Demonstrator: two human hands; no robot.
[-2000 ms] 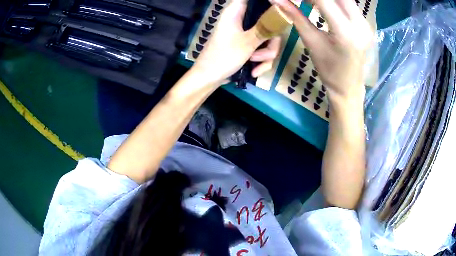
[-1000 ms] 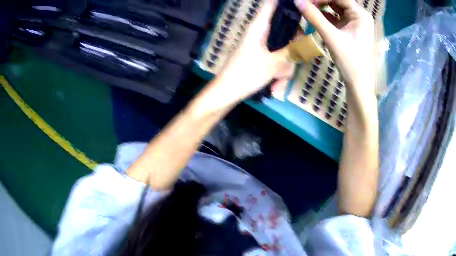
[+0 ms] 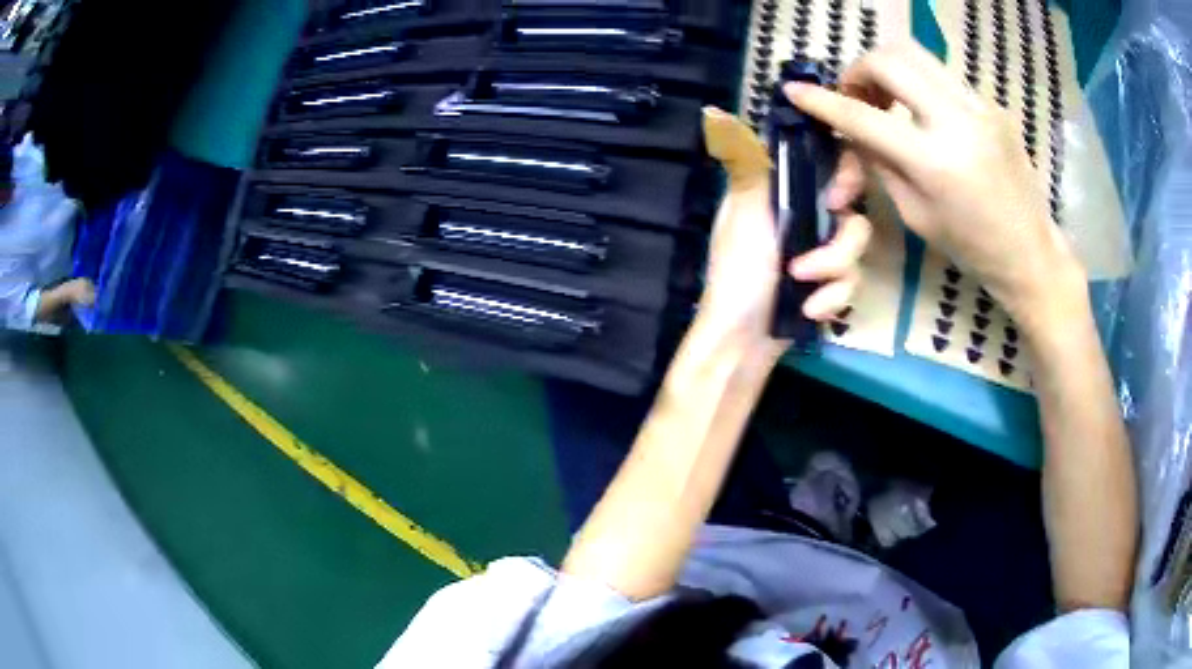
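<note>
A long narrow glossy black plastic part stands lengthwise in my left hand, with the fingers wrapped round its right side. The left thumb wears a tan finger cot and points up beside the part. My right hand is over the part's top end, its index fingertip touching it. Whether the right fingers hold a pad cannot be seen. Tan backing sheets with rows of small dark pads lie beneath and beside the hands.
A matt black parts tray with several shiny black parts in its slots lies to the left. Clear plastic film is at the right edge. A blue bin and another person's hand are at the far left. The bench edge is teal.
The view has swung left, showing more of the tray, the blue bin and another person. My left hand still holds the part, now more in the open. My right index finger has come onto its top end.
</note>
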